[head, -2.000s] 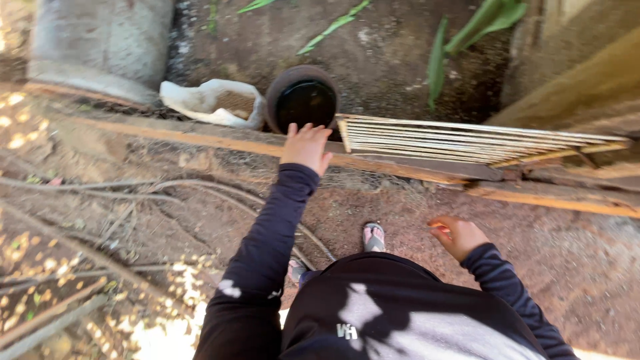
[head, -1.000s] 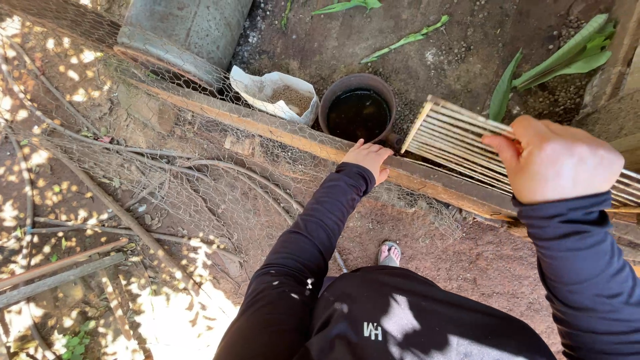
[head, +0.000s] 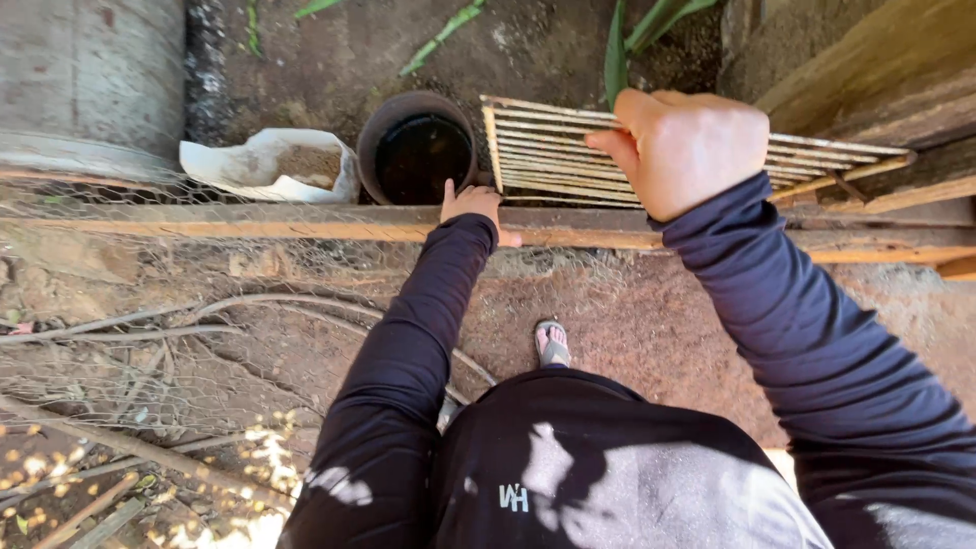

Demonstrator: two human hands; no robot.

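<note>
My left hand (head: 474, 204) rests on the wooden rail (head: 320, 221), its fingers by the rim of a round dark pot (head: 370, 156) that holds dark liquid. My right hand (head: 686, 149) is raised over a slatted wire rack (head: 549, 156) lying tilted behind the rail; its fingers are curled, with thumb and fingertips near the slats. Whether it grips the rack cannot be told, as the hand hides that part. To the pot's left stands a cut white plastic container (head: 221, 164) with brown grainy feed or soil in it.
A large metal drum (head: 91, 84) stands at the upper left. Chicken wire (head: 282, 263) hangs along the rail. Sticks and branches (head: 137, 450) lie at the lower left. Green leaves (head: 616, 57) lie on the ground behind the rack. Wooden boards (head: 877, 84) stand at the right.
Two seconds ago my right hand was low beside my body; one second ago it was up over the rack, where it remains. My left hand stays by the pot on the rail.
</note>
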